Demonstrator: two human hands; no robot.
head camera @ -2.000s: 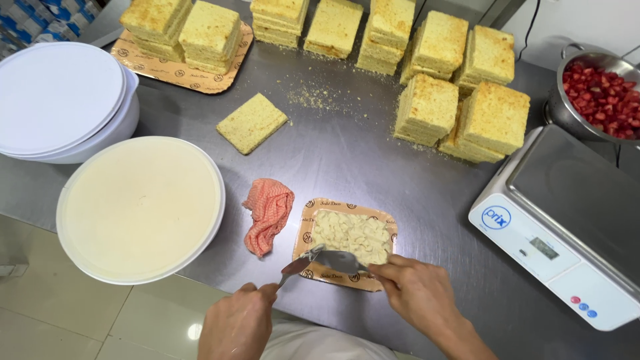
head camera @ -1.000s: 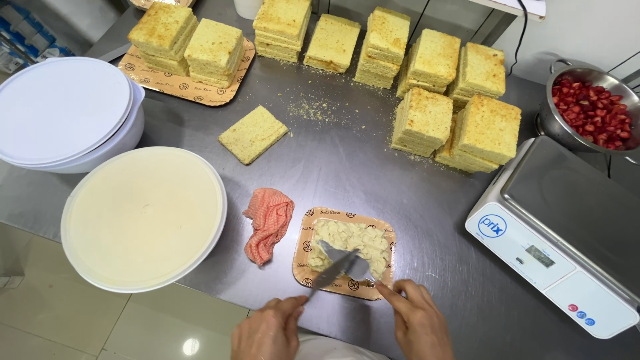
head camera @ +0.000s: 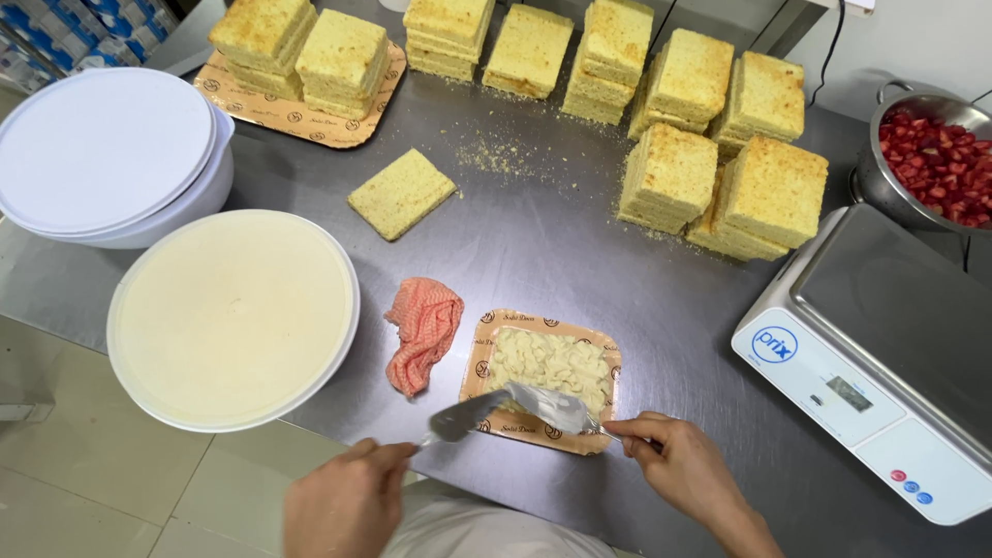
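My left hand (head camera: 349, 496) grips the handle of a metal spatula (head camera: 465, 418), its blade smeared with cream and reaching over the near left edge of a printed cardboard tray (head camera: 535, 430). Between the fingers of my right hand (head camera: 674, 457) is the handle of a large metal spoon (head camera: 554, 407), which lies over the tray's near side beside the spatula tip. Pale cream (head camera: 550, 360) covers the middle of the tray in an uneven, roughly rectangular layer. A crumpled pink cloth (head camera: 424, 333) lies left of the tray. Farther back is a single flat sponge cake slice (head camera: 401, 194).
Stacked sponge cake slices (head camera: 690, 74) line the back, some on a larger printed tray (head camera: 341, 132). White lidded tubs (head camera: 232, 318) stand at the left. On the right are a digital scale (head camera: 837, 403) and a steel colander (head camera: 876, 163) of chopped strawberries. Crumbs dot the steel table.
The spatula has moved left from over the cream to the tray's near left edge, and my left hand with it. The spoon's bowl now shows over the tray's near side.
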